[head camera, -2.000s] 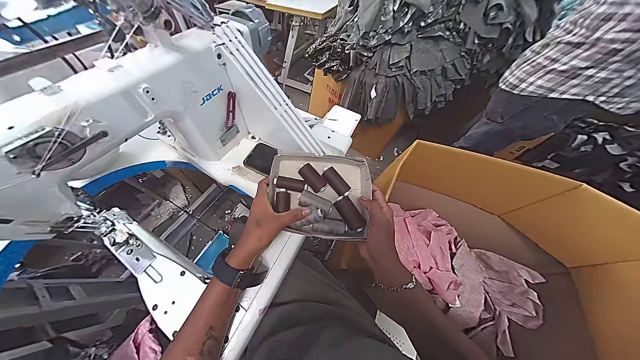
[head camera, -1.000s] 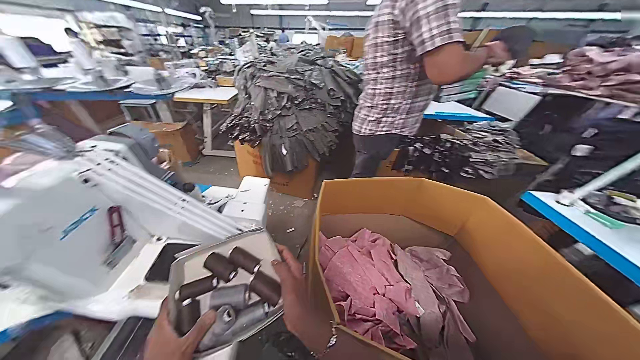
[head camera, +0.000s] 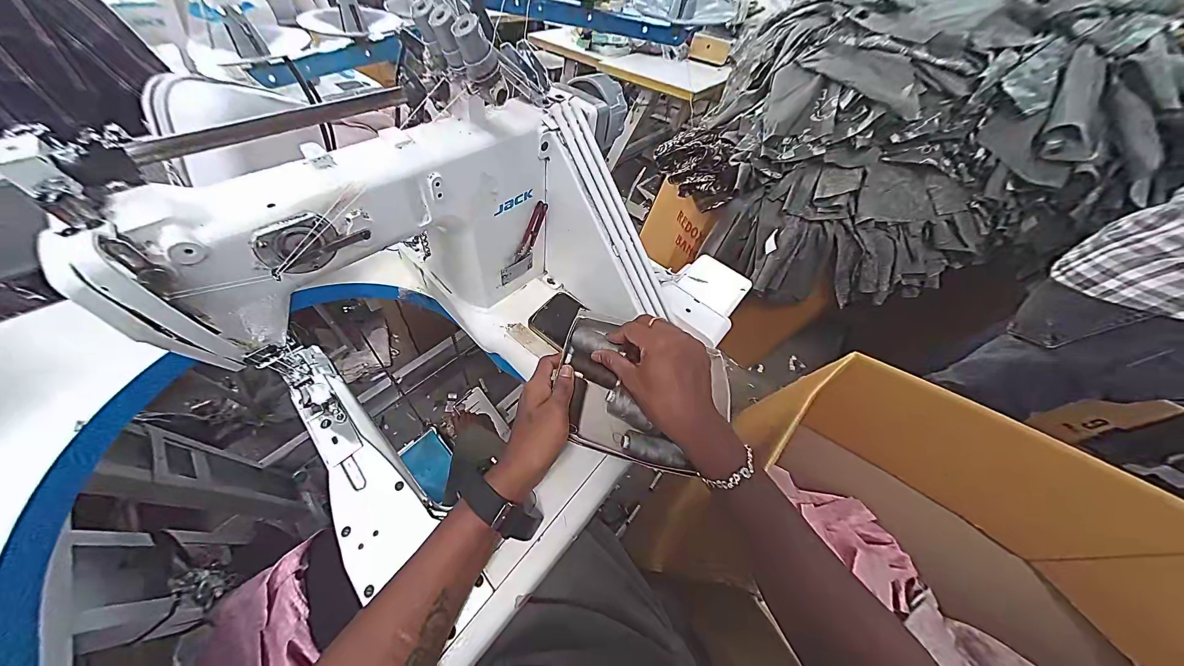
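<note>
My left hand (head camera: 544, 416) grips the near left side of a shallow open box (head camera: 601, 427) that holds several thread spools. Inside the box, my right hand (head camera: 661, 375) reaches over the spools, its thumb and fingers at a dark spool (head camera: 592, 351); whether they grip it is hard to tell. Grey spools (head camera: 652, 448) lie at the near side of the box. Just beyond the box a smartphone (head camera: 556, 318) rests on the bed of a white Jack sewing machine (head camera: 481, 185). Part of the box and its spools is hidden under my right hand.
At the right stands a large yellow carton (head camera: 925, 444) with pink fabric pieces (head camera: 856, 541). Behind it is a big heap of dark grey fabric (head camera: 860, 139). A person in a checked shirt (head camera: 1128, 254) is at the right edge. Red-handled snips (head camera: 532, 229) hang on the machine.
My right hand has left the box's side and moved in over the spools. My left hand still holds the box. The view has swung back down to the sewing machine.
</note>
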